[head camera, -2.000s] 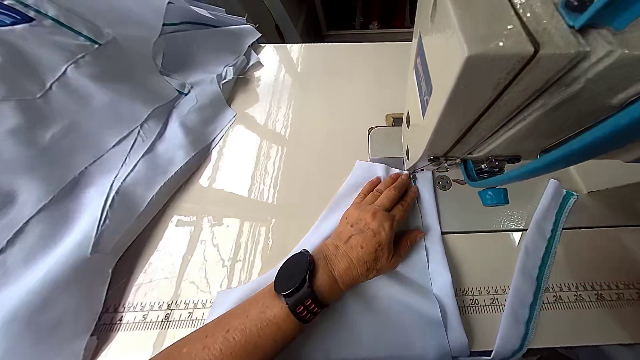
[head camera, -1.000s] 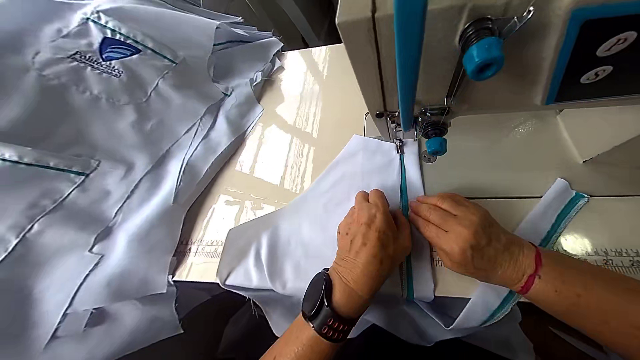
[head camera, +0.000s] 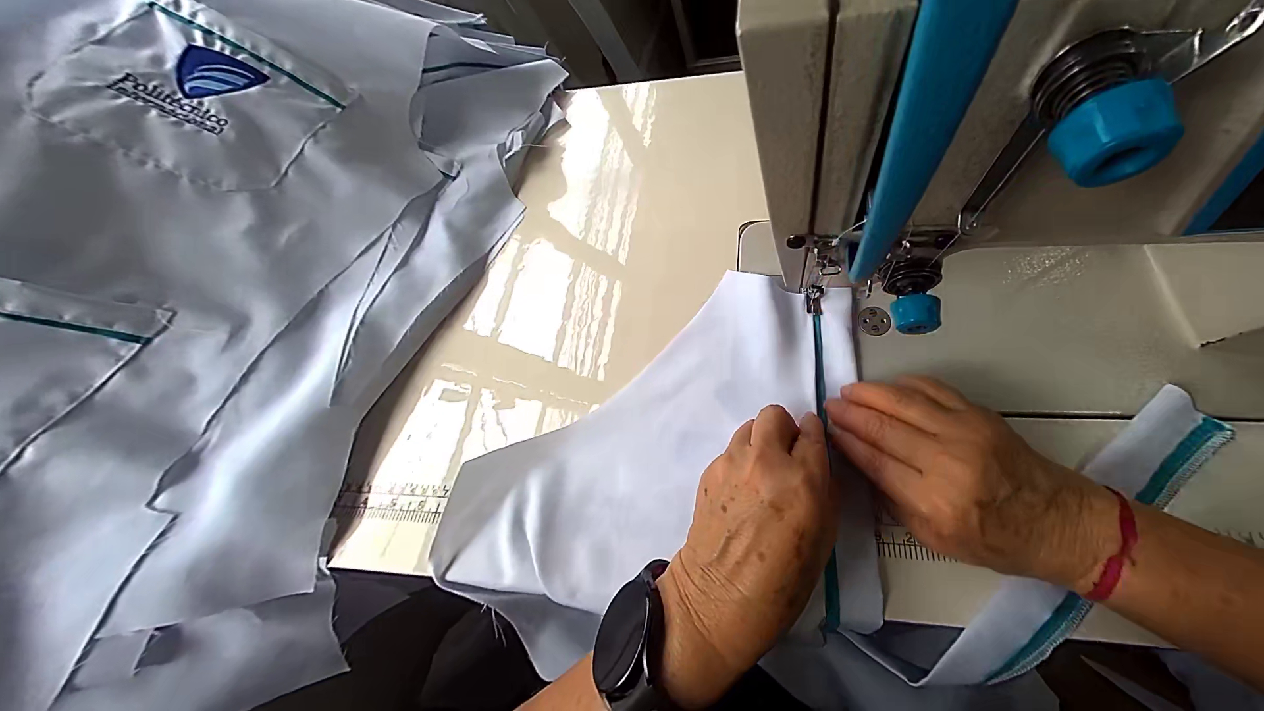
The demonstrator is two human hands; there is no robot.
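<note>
A white fabric piece (head camera: 632,444) lies on the sewing machine bed, its top end under the presser foot (head camera: 814,301). A narrow teal piping strip (head camera: 819,365) runs down it from the foot. My left hand (head camera: 765,523), with a black watch at the wrist, pinches the fabric just left of the piping, fingers curled. My right hand (head camera: 948,474) lies with fingertips on the fabric right of the piping, fingers together and fairly flat. A white band with a teal edge (head camera: 1170,459) passes beneath the right forearm.
The sewing machine head (head camera: 869,118), with blue knobs and a blue guard, stands over the upper right. A stack of white garment pieces (head camera: 267,237), with a pocket bearing an emblem and writing, covers the left. A printed ruler (head camera: 395,502) runs along the table's front.
Two seconds ago only my left hand showed, flat near the presser foot. Both hands are now lower on the fabric, at the teal piping, which has come into sight. The view has shifted.
</note>
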